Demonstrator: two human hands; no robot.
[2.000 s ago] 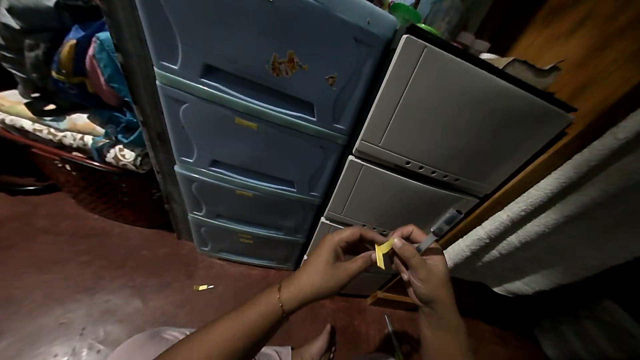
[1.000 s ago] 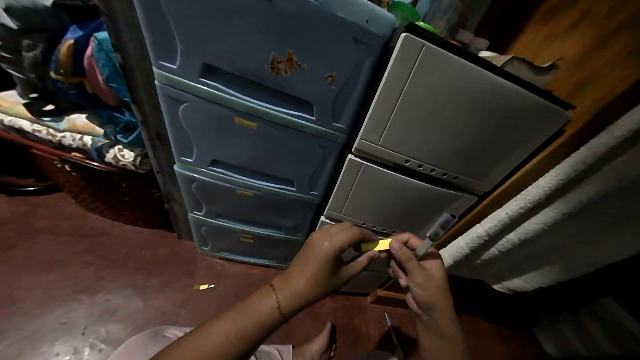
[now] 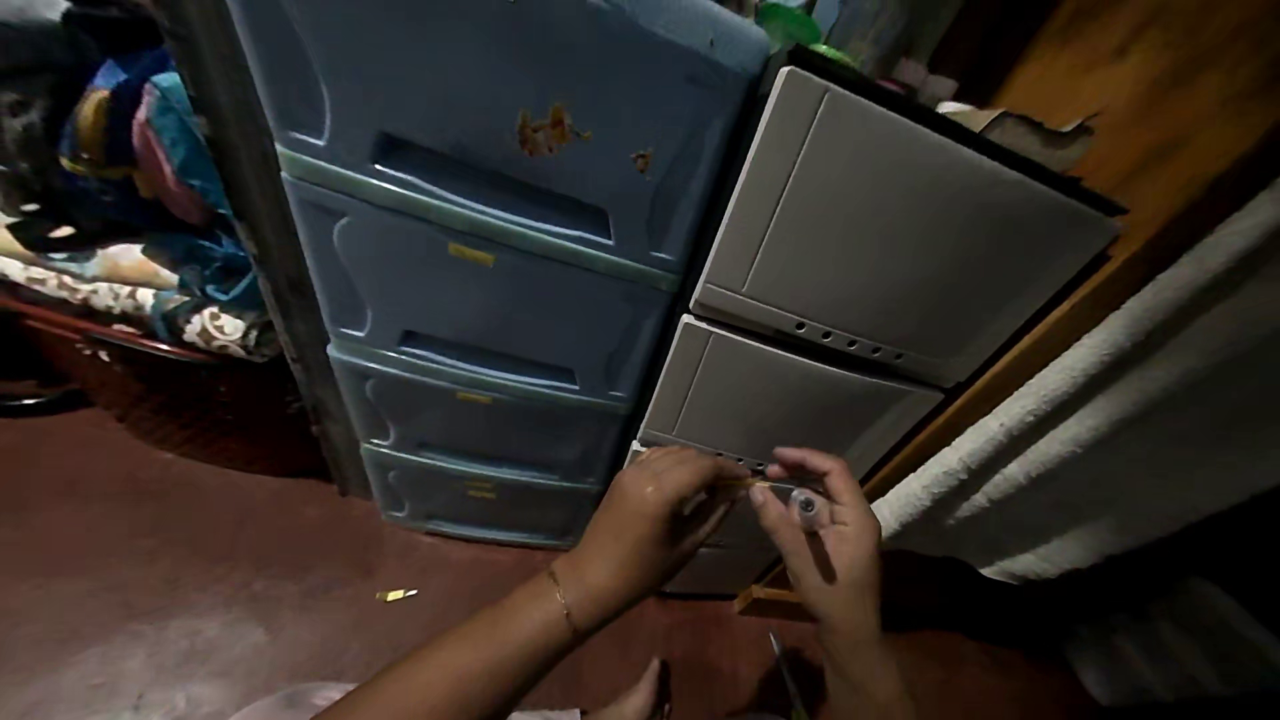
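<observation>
Near the grey drawers, my left hand (image 3: 670, 500) pinches a small yellow strip (image 3: 745, 483), now seen almost edge-on. My right hand (image 3: 825, 525) has its thumb at the strip's other end and also holds a pen-like object with a clear, round end (image 3: 806, 508) between its fingers. The blue plastic drawer unit (image 3: 480, 300) bears small yellow labels, one of them (image 3: 471, 255) on the second drawer. To its right stands the grey drawer unit (image 3: 900, 220), whose lower drawers are partly hidden by my hands.
A small yellow piece (image 3: 397, 595) lies on the red floor. Near my foot (image 3: 635, 695) is a thin, long object (image 3: 787, 675), perhaps scissors. A basket (image 3: 200, 410) with cloths stands left, a pale curtain (image 3: 1130, 370) hangs right, and a wooden piece (image 3: 775, 602) sits below the grey drawers.
The yellow strip has turned from showing its flat face to nearly edge-on. The pen-like object in my right hand has swung so that its end faces the camera.
</observation>
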